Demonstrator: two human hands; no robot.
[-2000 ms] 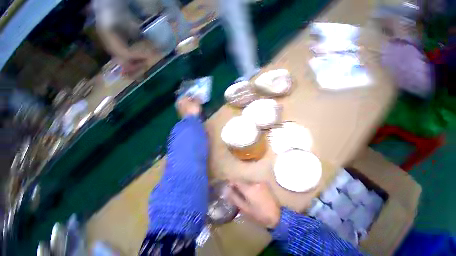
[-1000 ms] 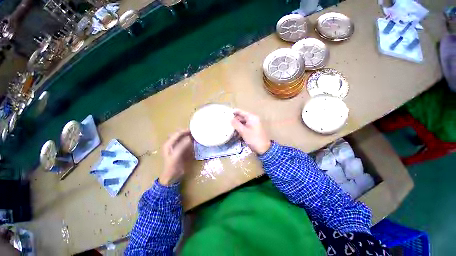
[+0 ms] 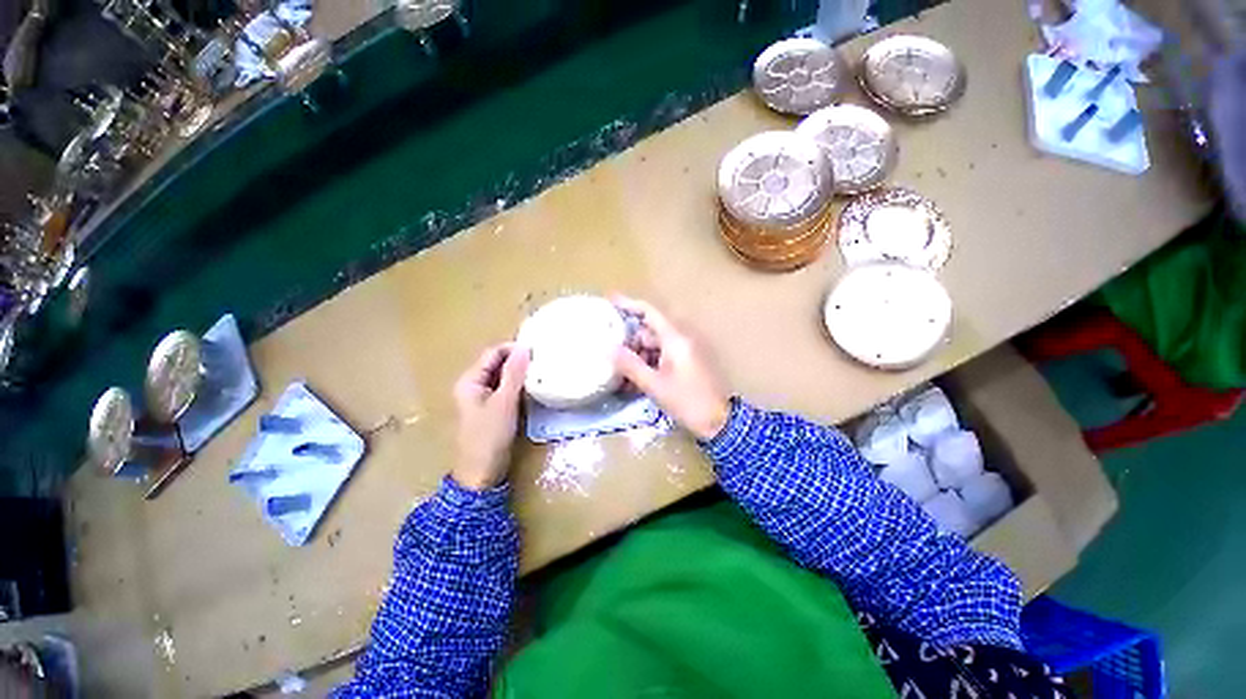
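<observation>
A round, glaring white disc [image 3: 574,351] lies over a pale square fixture [image 3: 596,417], whose front edge shows below it. My left hand [image 3: 489,410] holds the disc's left rim with thumb and fingers. My right hand [image 3: 670,369] grips its right rim, with something small and dark at the fingertips that I cannot make out. Tiny shiny bits [image 3: 574,466] are scattered in front of the fixture. The disc hides the fixture's pegs and whatever is under it.
Stacked gold discs [image 3: 775,205], a lacy-rimmed plate [image 3: 895,232] and a white disc [image 3: 888,316] stand right. Pegged fixtures [image 3: 298,462] lie left, near upright discs [image 3: 174,376]. A carton [image 3: 1059,478] of white wrapped parts is lower right. The green belt [image 3: 451,150] runs behind.
My left hand has closed in from beside the disc onto its left rim. My right hand's fingers have shifted on the right rim. Earlier, my left arm reached out over the belt.
</observation>
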